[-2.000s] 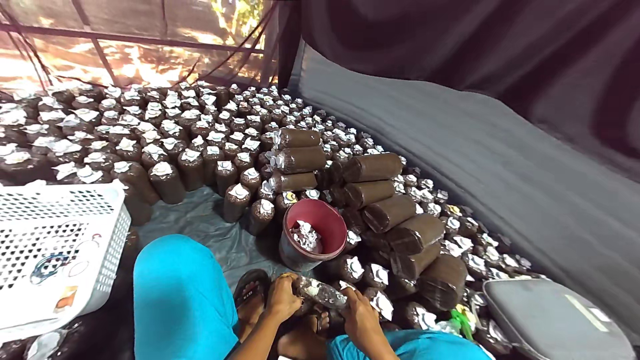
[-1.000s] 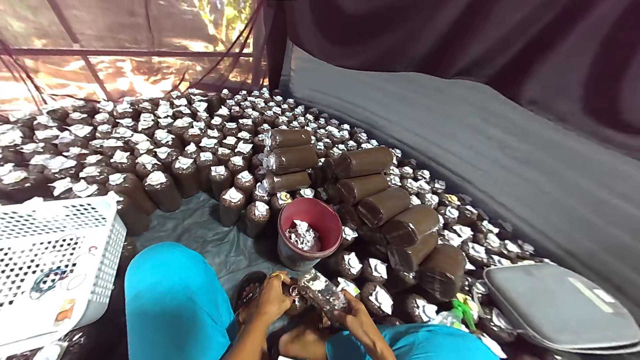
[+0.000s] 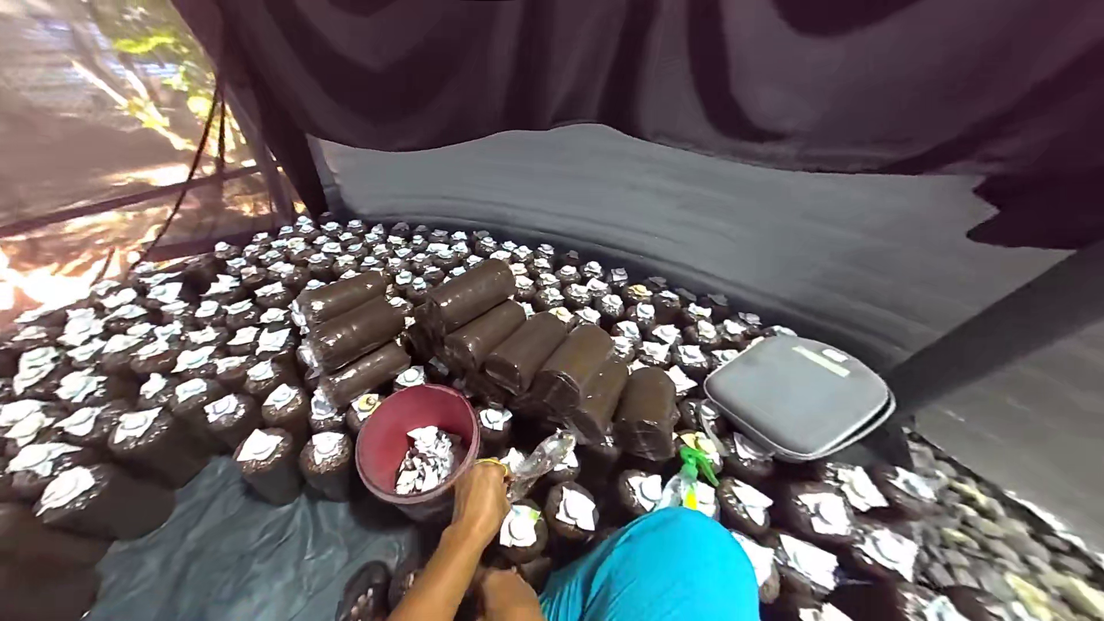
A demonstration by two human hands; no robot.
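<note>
My left hand (image 3: 483,498) is closed at the right side of the red-lined bucket (image 3: 418,395), which has crumpled white paper pieces (image 3: 428,460) inside. A yellow band crosses its fingers. From it a crumpled clear plastic bag (image 3: 545,455) points up to the right. At the bottom edge a partly cropped patch of skin shows; whether it is my right hand or a foot cannot be told. Below the plastic bag stands a dark filled bag with white paper on its mouth (image 3: 520,526).
Many dark filled bags topped with white paper (image 3: 328,448) surround the bucket. Similar bags lie stacked (image 3: 569,366) behind it. A grey case (image 3: 798,397) rests at right, and a green-tied clear bag (image 3: 694,470) beside my knee. A dark sheet (image 3: 250,539) covers the ground at left.
The view has swung right, and the white basket is out of sight. Both hands were together at the plastic bag before; now my left hand is close beside the bucket.
</note>
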